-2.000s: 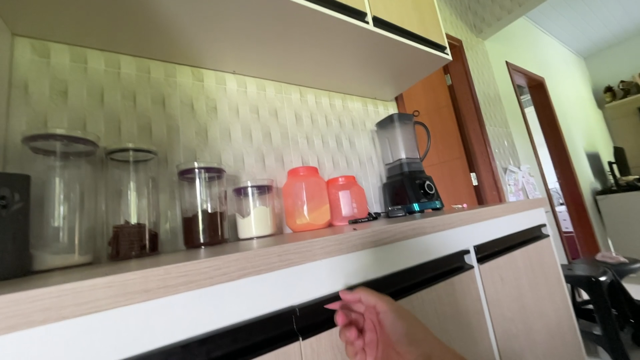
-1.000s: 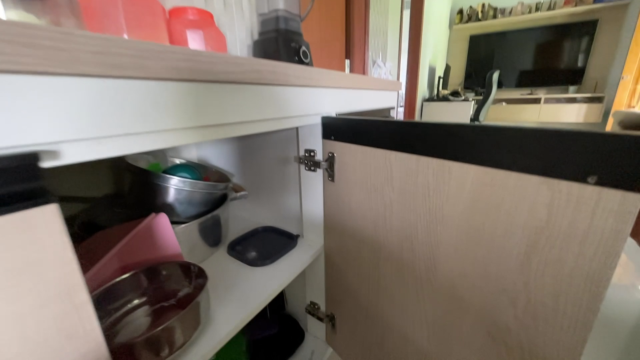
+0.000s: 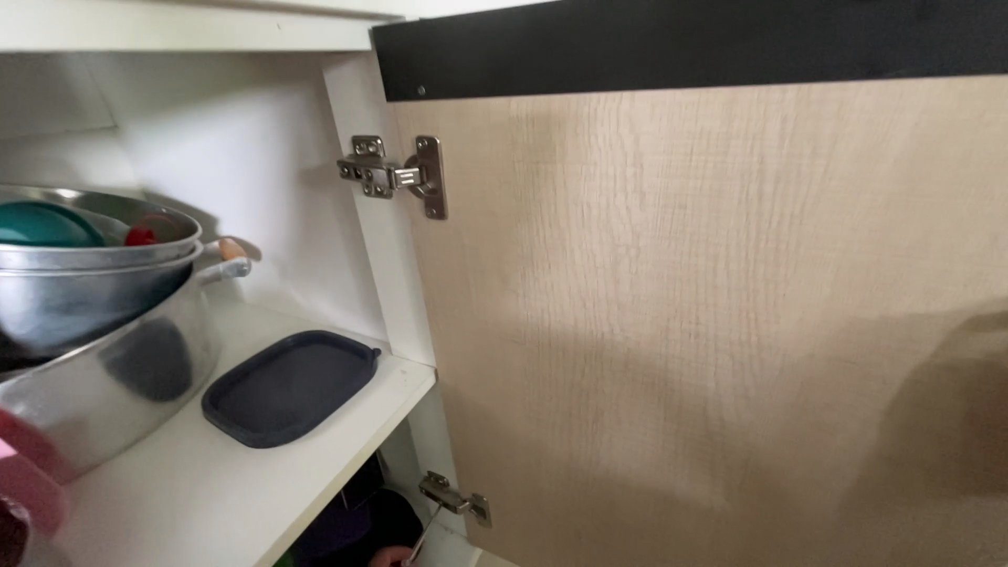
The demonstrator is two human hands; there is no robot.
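Neither of my hands can be made out. The wood-grain cabinet door [image 3: 669, 315] with a black top strip [image 3: 693, 47] stands swung out on an upper metal hinge [image 3: 398, 175] and a lower metal hinge [image 3: 457, 498]. On the white shelf [image 3: 220, 504] lies a dark, shallow plastic lid or tray [image 3: 291, 386]. Left of it, metal bowls or pans [image 3: 87, 291] are stacked in a large aluminium pot [image 3: 150, 370]. A teal item [image 3: 47, 224] and a small red item [image 3: 142, 235] rest in the top one.
Pink plastic [image 3: 31, 480] shows at the lower left. Beneath the shelf are dark items [image 3: 362, 520] and a small pinkish-brown shape [image 3: 390, 556] that I cannot identify. The cabinet's side panel [image 3: 390, 260] borders the door.
Two seconds ago a hand was at the closed cabinet fronts under the counter; one second ago a door stood open, as now. The view has moved down and closer to the shelf.
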